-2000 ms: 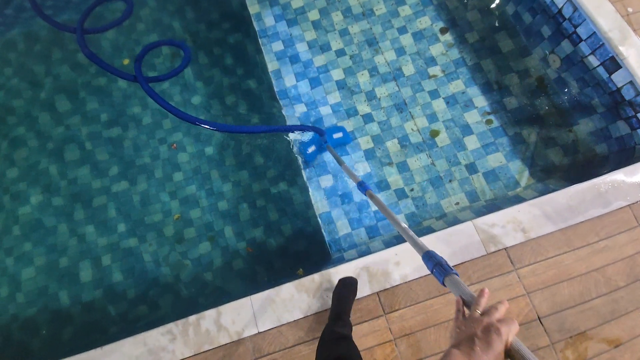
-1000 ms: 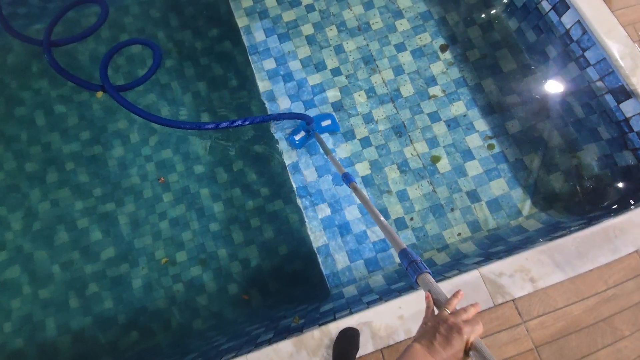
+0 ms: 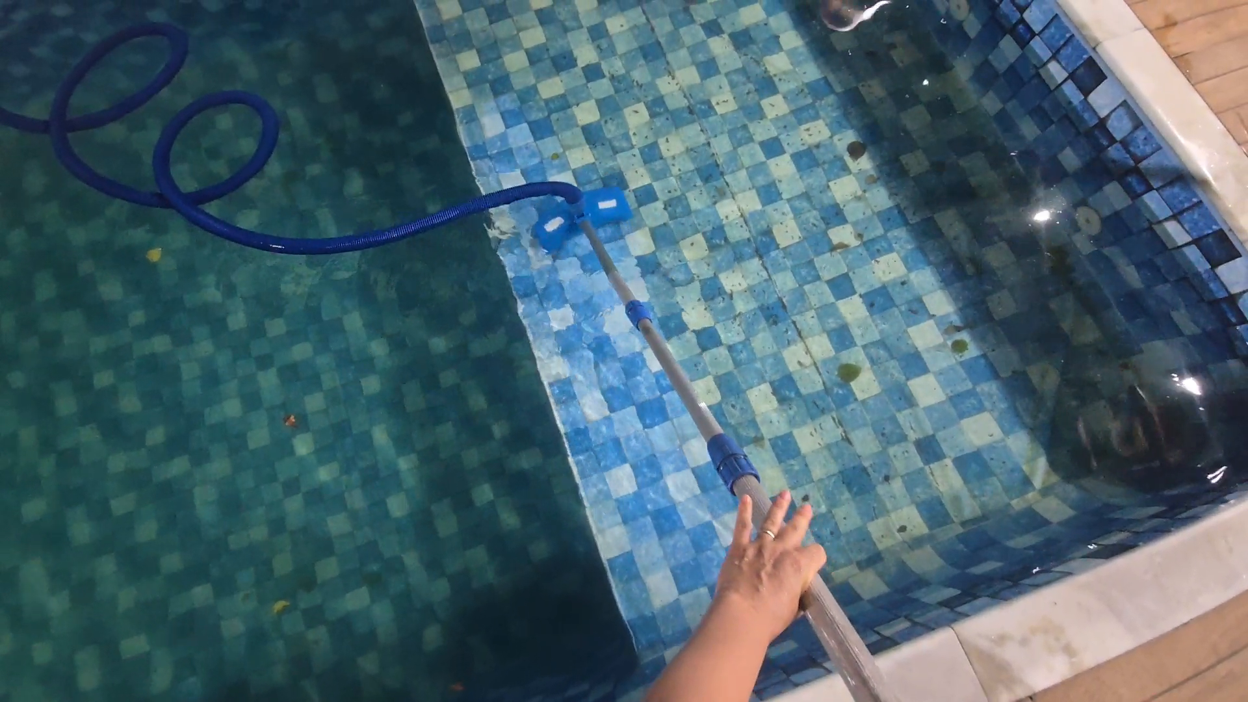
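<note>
My left hand (image 3: 768, 570), with a ring on one finger, lies around the grey telescopic pole (image 3: 679, 382), its fingers rather straight and spread. Just beyond my fingertips is the pole's blue locking collar (image 3: 731, 461); a smaller blue collar (image 3: 639, 313) sits farther along. At the pole's far end, a blue pool vacuum head (image 3: 606, 206) is in the water, over the light tiled ledge near its edge. A ribbed blue hose (image 3: 322, 242) joins the head and curls away to the left in loops. My right hand is not in view.
The ledge (image 3: 780, 244) drops to a deeper, darker floor (image 3: 244, 487) on the left. Leaves (image 3: 849, 372) and specks dot the bottom. Pale stone coping (image 3: 1102, 609) borders the pool, with wood-look decking (image 3: 1160, 648) outside it.
My left hand has moved forward with the pole, from above the decking and coping to over the water. The foot in a dark sock seen earlier is out of view.
</note>
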